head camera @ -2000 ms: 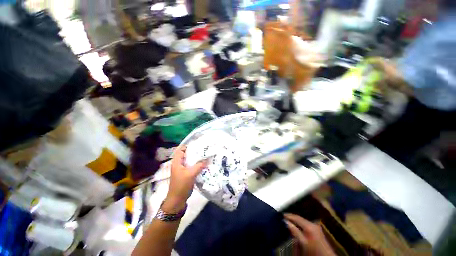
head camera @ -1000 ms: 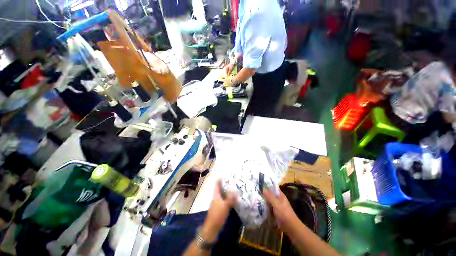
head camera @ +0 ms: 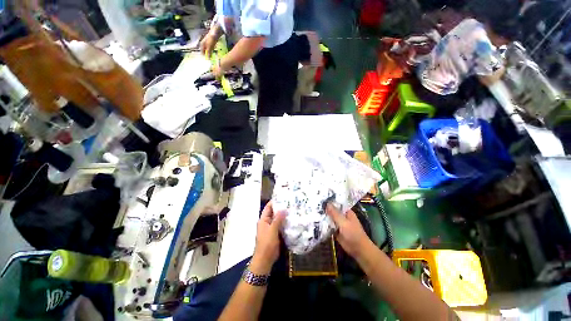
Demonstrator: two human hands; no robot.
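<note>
A clear plastic bag (head camera: pixel 307 207) full of small white pieces with dark specks is held up in front of me, over my lap and beside the sewing machine. My left hand (head camera: pixel 270 238) grips its lower left side; a patterned band is on that wrist. My right hand (head camera: pixel 350 233) grips its right side, with the thumb on the plastic. The bag's loose top spreads to the upper right. What the pieces in the bag are, I cannot tell. My fingers behind the bag are hidden.
A cream sewing machine (head camera: pixel 172 229) stands at left, with a yellow-green cylinder (head camera: pixel 87 266) and green tote (head camera: pixel 31 294) beside it. A person in light blue (head camera: pixel 260 37) stands beyond. A blue basket (head camera: pixel 432 160), green stool (head camera: pixel 404 110) and yellow stool (head camera: pixel 460 276) are at right.
My view has swung right, away from the neighbouring table. The bag, first in my left hand alone, is now held between both hands. My right hand has moved onto the bag.
</note>
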